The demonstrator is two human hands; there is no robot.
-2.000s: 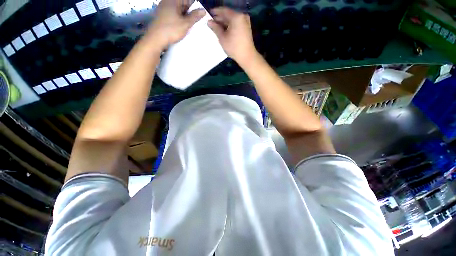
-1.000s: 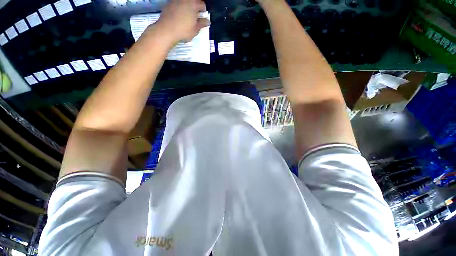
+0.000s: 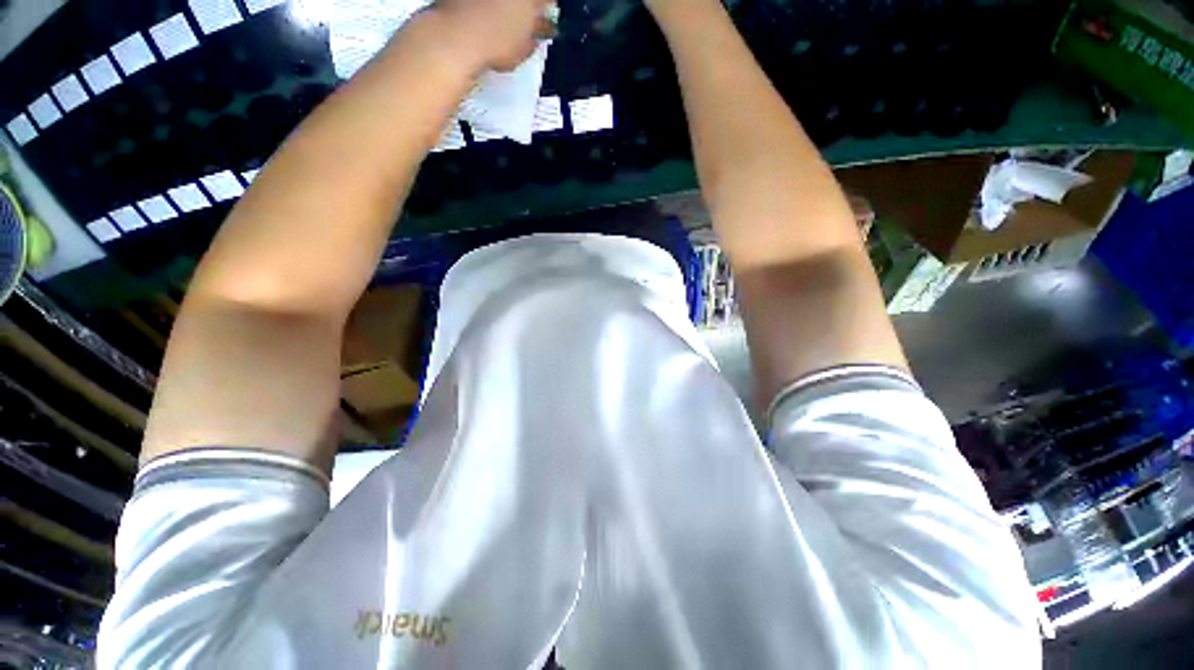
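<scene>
My left hand (image 3: 502,29) is at the top edge, bare, with its fingers closed on a white label sheet (image 3: 508,98) that hangs below and beside it. My right hand is cut off by the top edge; only the wrist and forearm show. Rows of glossy black parts (image 3: 838,79) lie across the bench. Small white labels (image 3: 591,114) sit on the near row, some just right of the sheet and others (image 3: 187,198) farther left. Another row of labels (image 3: 134,54) runs along the upper left.
A green carton (image 3: 1137,59) stands at the bench's right end. Below the bench edge are an open cardboard box (image 3: 1048,242) with crumpled white paper (image 3: 1024,187) and blue bins (image 3: 1152,268). A fan (image 3: 11,242) shows at the left edge. Brown cardboard edges (image 3: 66,406) line the lower left.
Two seconds ago both hands were together on the sheet. Then my right hand moved off right and out at the top. The sheet has shifted slightly up since one second ago.
</scene>
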